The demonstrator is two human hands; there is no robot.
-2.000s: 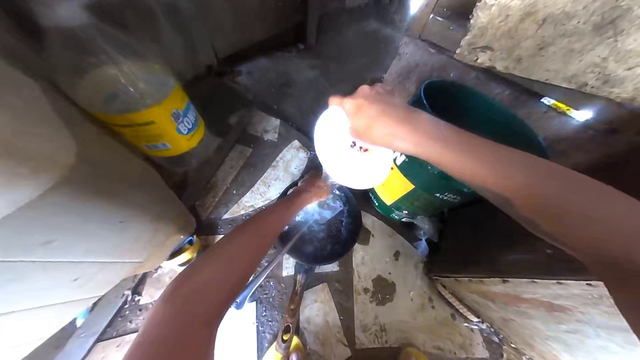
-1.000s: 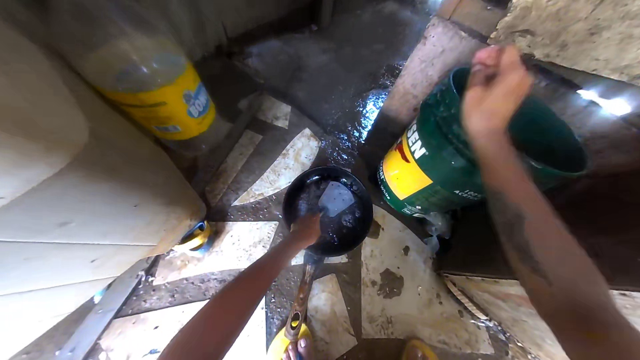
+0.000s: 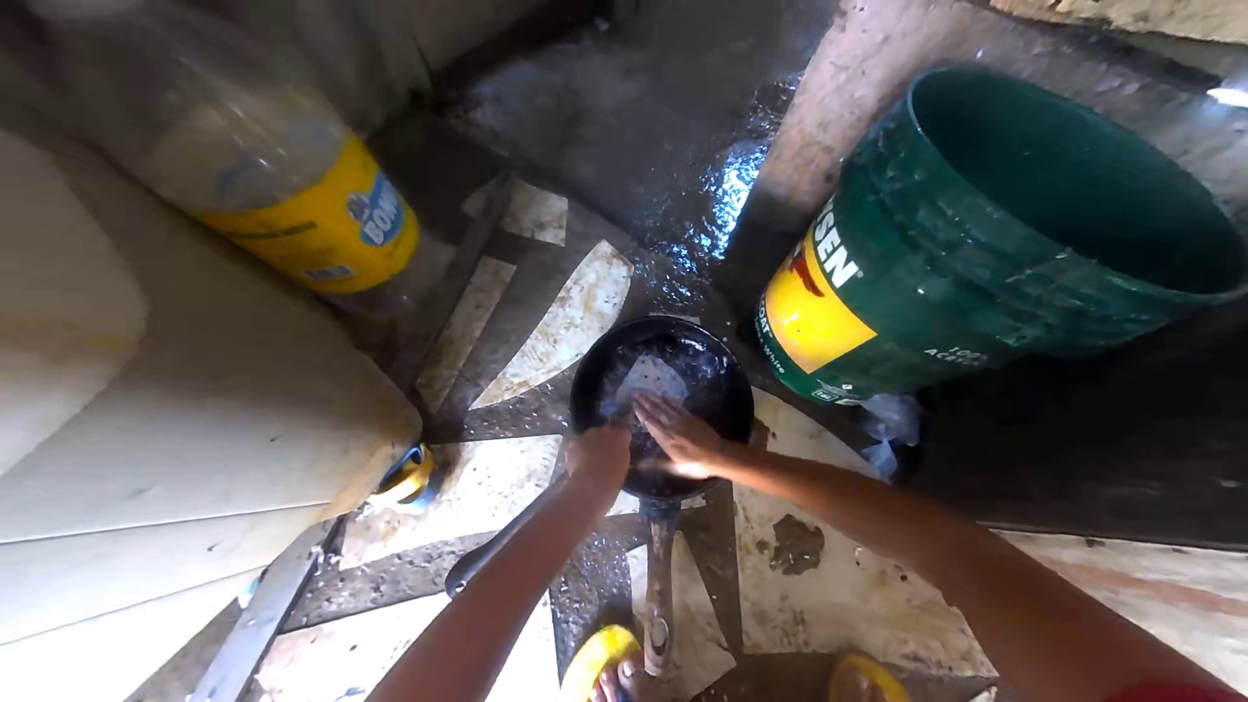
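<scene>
A dark round frying pan (image 3: 717, 375) with a long worn handle lies on the floor, wet inside. In it is the pale flat blade of a spatula (image 3: 651, 380); a dark handle (image 3: 497, 546) extends down-left under my left forearm. My left hand (image 3: 597, 456) is closed around the spatula near the pan's left rim. Fingers extended, my right hand (image 3: 680, 436) rests at the lower part of the blade, holding nothing that I can see.
A large green plastic bucket (image 3: 907, 283) stands to the right of the pan. At upper left is a big clear plastic bottle (image 3: 322, 219) with a yellow label. A yellow-and-blue object (image 3: 405, 476) lies left. Broken tile pieces (image 3: 575, 322) cover the wet floor, with yellow-shod feet (image 3: 600, 668) below.
My right hand held a white dish two seconds ago, was raised empty beside the bucket one second ago, and has come down into the pan. The white dish is out of sight.
</scene>
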